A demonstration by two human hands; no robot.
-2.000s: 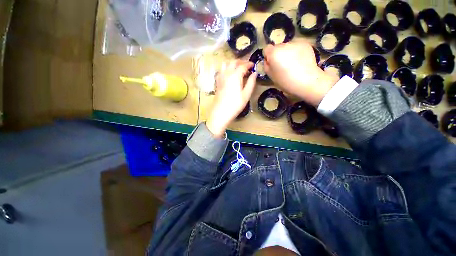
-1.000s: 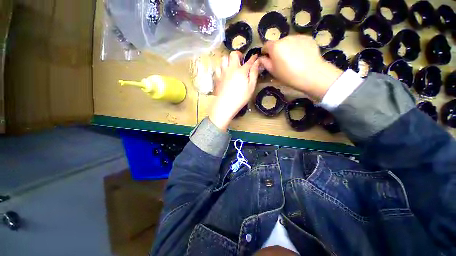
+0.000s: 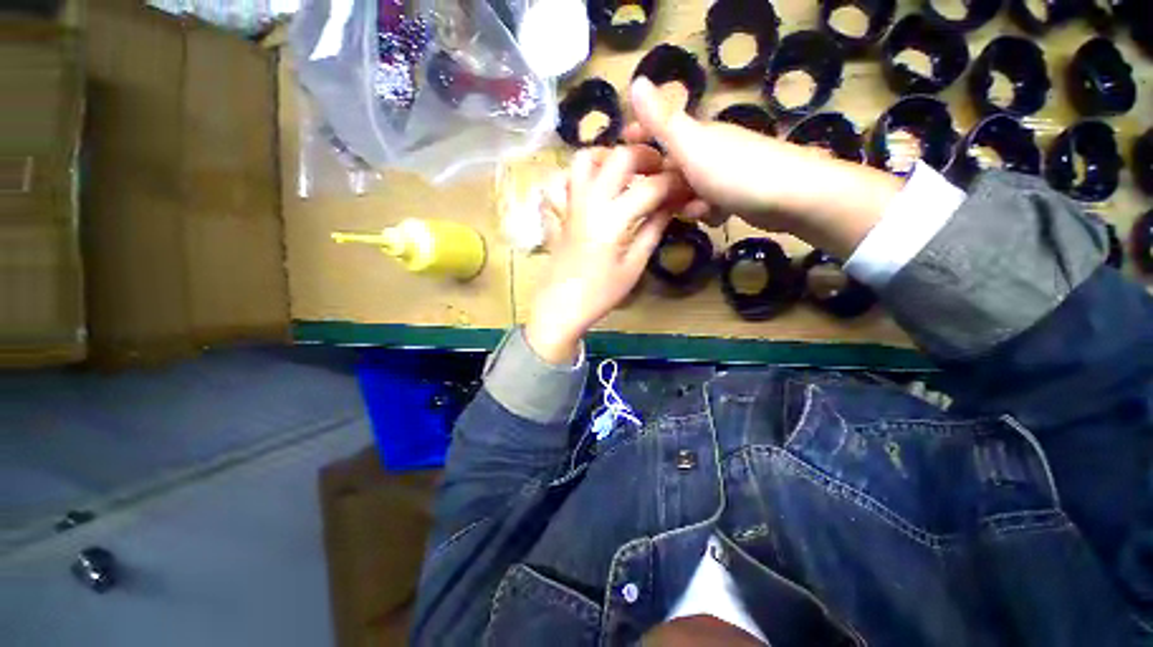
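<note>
Glossy black cups with pale tan centres stand open side up in rows; one black cup (image 3: 759,276) is near the green edge. My left hand (image 3: 604,230) is over the board with its fingers curled. My right hand (image 3: 723,162) meets it from the right, thumb side up, its fingertips against the left fingers. The fingers hide the spot between them, so I cannot tell what they hold. A yellow squeeze bottle (image 3: 436,248) lies on its side left of my hands, nozzle pointing left.
A crumpled clear bag (image 3: 468,133) with dark red-purple and white specks lies at the upper left, beside a white round thing (image 3: 554,36). A white scrap (image 3: 525,212) lies left of my left hand. The green bench edge (image 3: 417,335) runs in front of me, above a blue bin (image 3: 402,411).
My right hand has opened out from a fist-like grip, and both hands remain together. The whole view has shifted, with the bottle and bag a little further right.
</note>
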